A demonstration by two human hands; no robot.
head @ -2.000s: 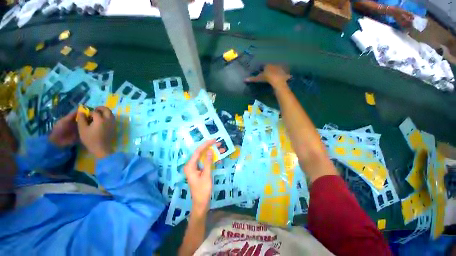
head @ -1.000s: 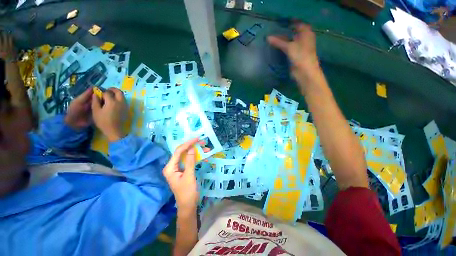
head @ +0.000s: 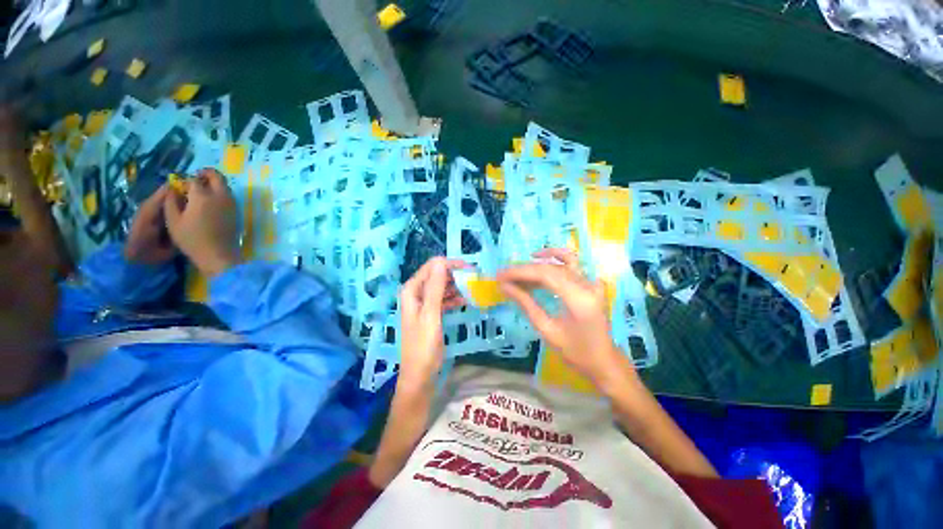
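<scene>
My left hand (head: 426, 300) pinches a pale blue backing sheet (head: 465, 229) that stands up from it, with rectangular holes along it. A yellow film (head: 483, 290) shows at the sheet's lower end, between my two hands. My right hand (head: 558, 302) has its thumb and fingertips at the right edge of the yellow film. Whether the film is still on the sheet is too small to tell. Dark phone housings lie in a heap (head: 426, 232) just behind my left hand, partly covered by blue sheets.
Blue lattice sheets (head: 341, 227) are heaped left; sheets with yellow films (head: 765, 238) lie right. Dark housings (head: 533, 57) lie farther back on the green belt (head: 641, 114). A grey post (head: 374, 64) stands ahead. A person in a blue smock (head: 196, 393) works close on my left.
My right hand has come back from the far part of the belt to the yellow film by my left hand. The held sheet has swung more upright. The view has shifted.
</scene>
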